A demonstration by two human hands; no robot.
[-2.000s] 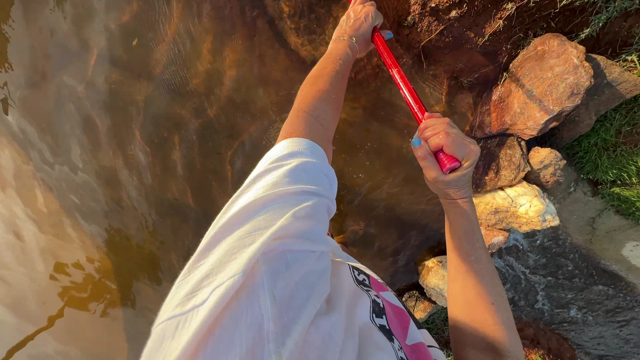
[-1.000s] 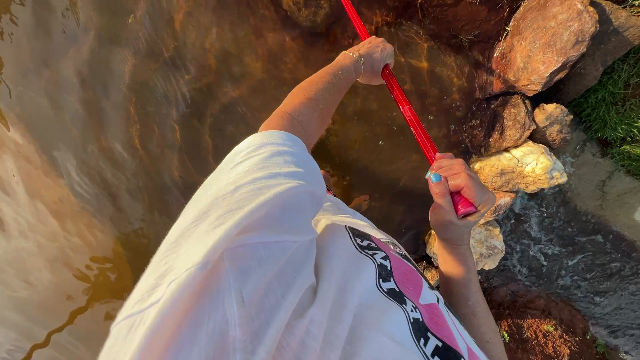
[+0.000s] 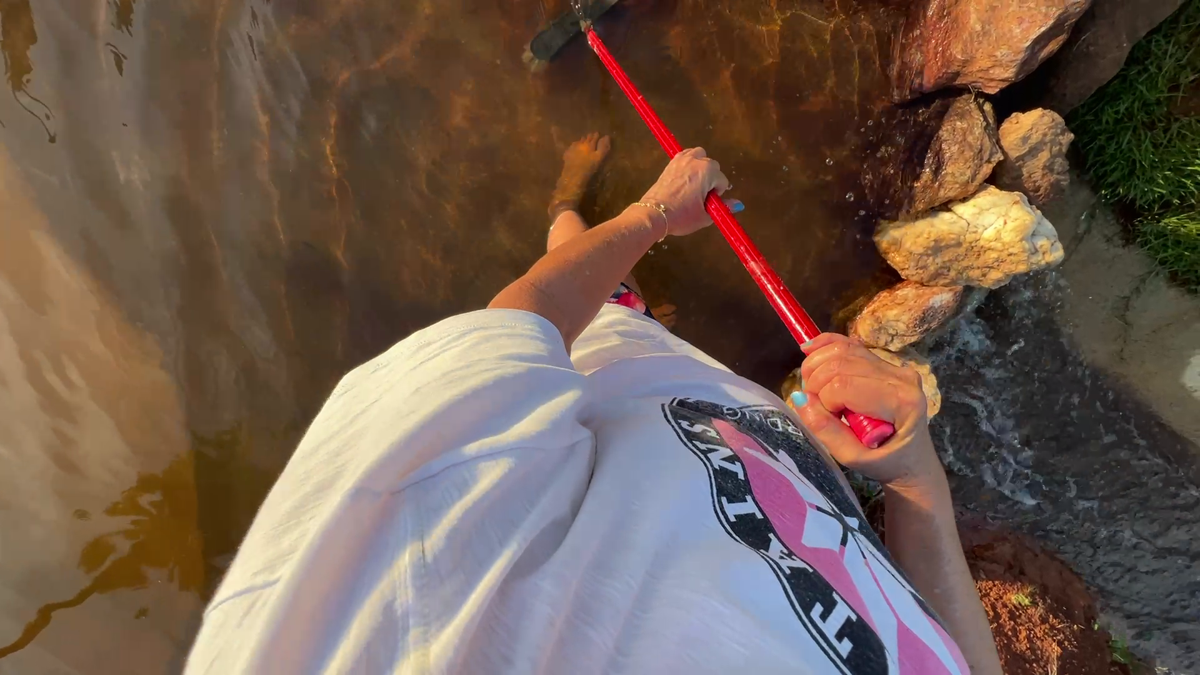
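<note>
A long red pole (image 3: 647, 108) runs slantwise from the top middle down to the right. My left hand (image 3: 689, 190), a bracelet at its wrist, is closed around the middle of the pole. Around its near end, by the pink cap, my right hand (image 3: 858, 398) grips, close to the rocks. The far end meets a dark, flat head (image 3: 562, 33) at the top edge; what kind of tool this is I cannot tell. Below that head, my bare foot (image 3: 583, 159) shows through the brown water. The white T-shirt on my body covers the lower middle.
Shallow brown water (image 3: 403, 187) surrounds my legs. A large reddish rock (image 3: 994, 42), a pale yellowish rock (image 3: 970, 239) and several smaller ones line the right side. Beyond them lie grass (image 3: 1148, 150), running water (image 3: 1041, 441) and a mound of red soil (image 3: 1041, 600).
Both hands have come nearer my body with the pole, and its far end with the dark head has come into view. My foot in the water now shows.
</note>
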